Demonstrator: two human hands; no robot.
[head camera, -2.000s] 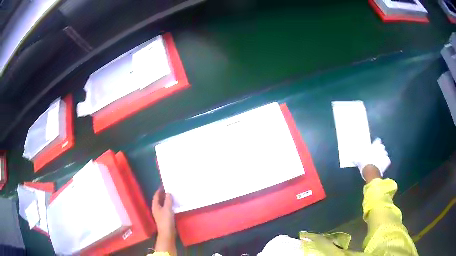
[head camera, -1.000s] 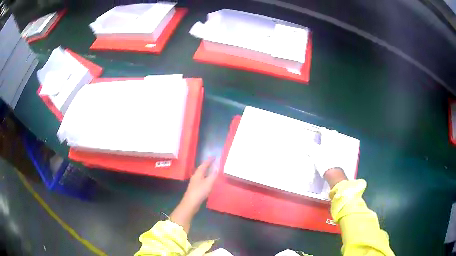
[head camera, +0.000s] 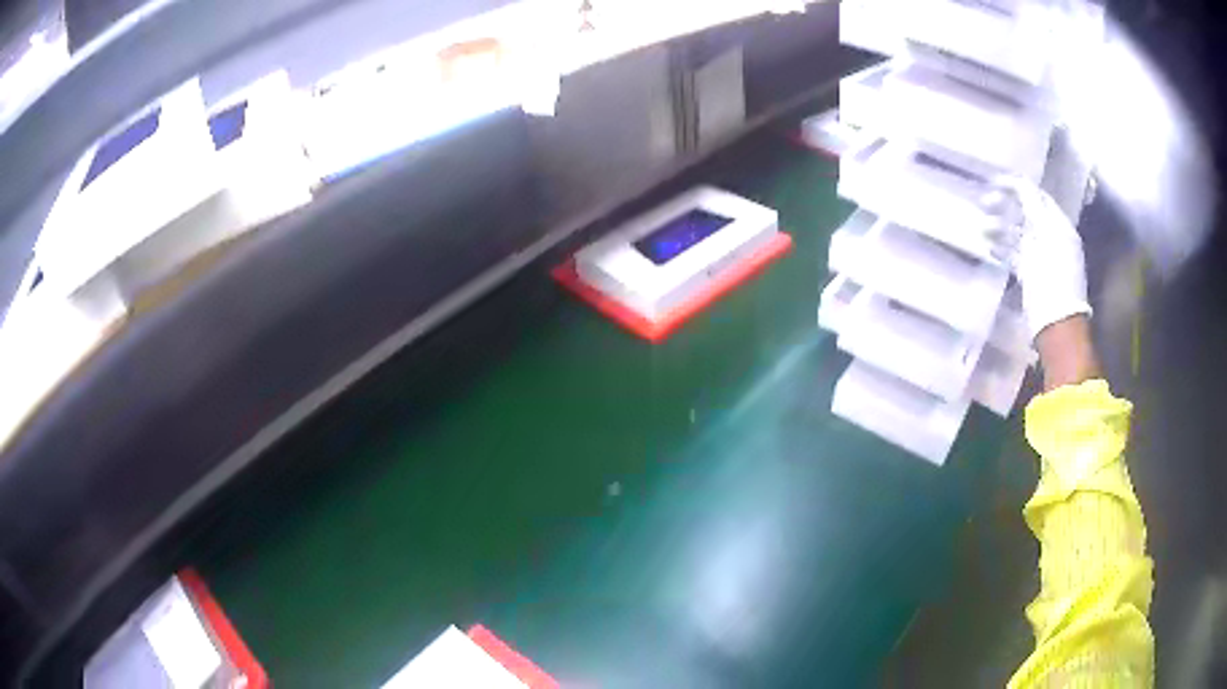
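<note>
A tall stack of white box lids (head camera: 915, 283) stands at the right on the green belt, its sides towards me. My right hand (head camera: 1043, 256), in a white glove, is raised against the right side of the stack at an upper lid. Its fingers touch or overlap the lid edge; blur hides whether they grip it. My left hand is out of the picture. At the bottom edge, a white box base (head camera: 455, 664) on a red board is cut off by the frame.
A closed box with a blue picture (head camera: 684, 242) lies on a red board further up the belt (head camera: 538, 458). A wrapped item (head camera: 168, 646) on a red board is at the bottom left. A dark rail and a raised shelf with white boxes run along the left.
The view has swung right to the lid stack. My right hand has left the box in front and is up at the stack. My left hand has gone out of view.
</note>
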